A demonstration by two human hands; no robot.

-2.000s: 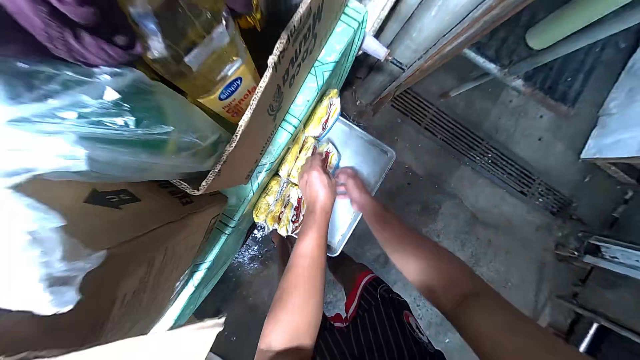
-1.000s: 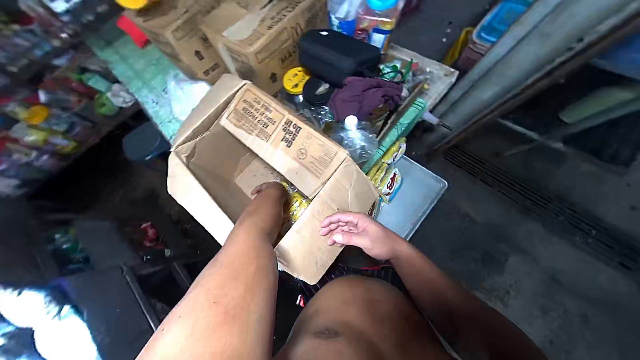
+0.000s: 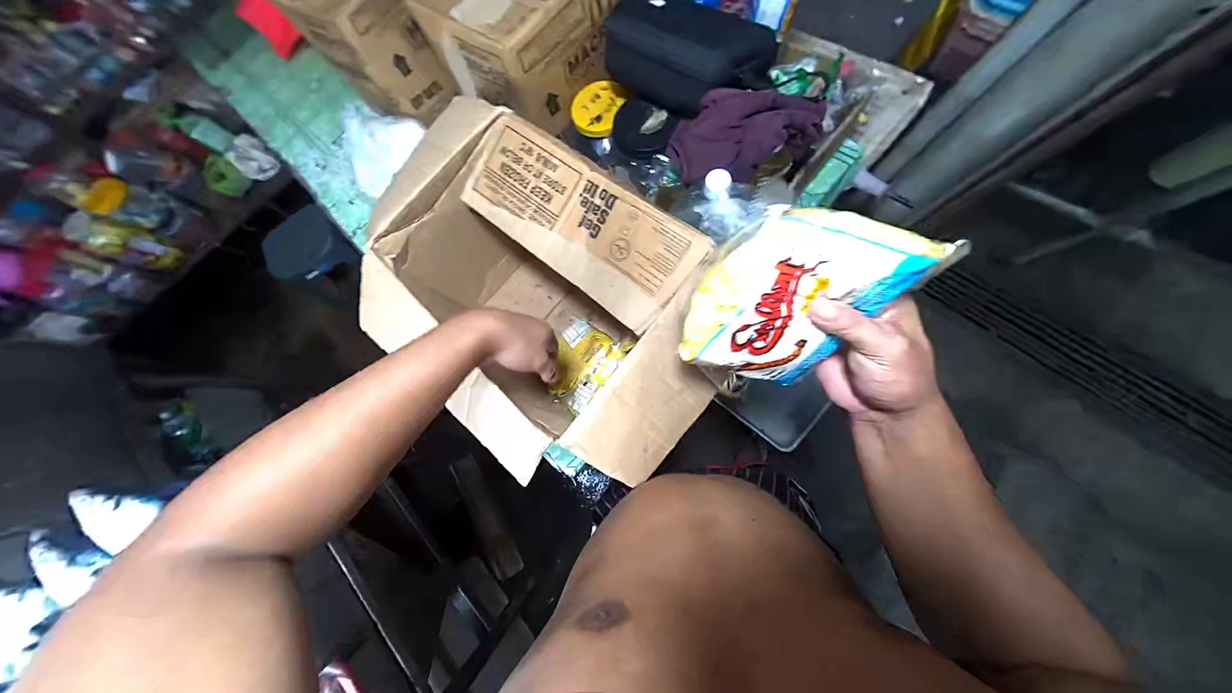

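Observation:
My right hand [image 3: 881, 361] grips a plump plastic packet [image 3: 818, 289], white, yellow and blue with red lettering, by its lower right edge, beside the open cardboard box [image 3: 635, 414]. Inside that box, my left hand [image 3: 527, 345] reaches down to yellow plastic packets [image 3: 589, 361] at the bottom. Its fingers are curled at their edge; whether they grip one cannot be told. A printed flap [image 3: 597, 217] of the box leans inward at the back.
Behind the box stand more cardboard boxes [image 3: 520, 58], a black case [image 3: 688, 48], a purple cloth [image 3: 746, 130] and a yellow-lidded jar [image 3: 598, 108]. A metal tray [image 3: 784, 419] lies under the held packet. Mixed plastic items [image 3: 106, 221] fill the far left.
A second ago my right hand was empty beside the box; now it holds up the white, yellow and blue packet. My left hand remains in the box.

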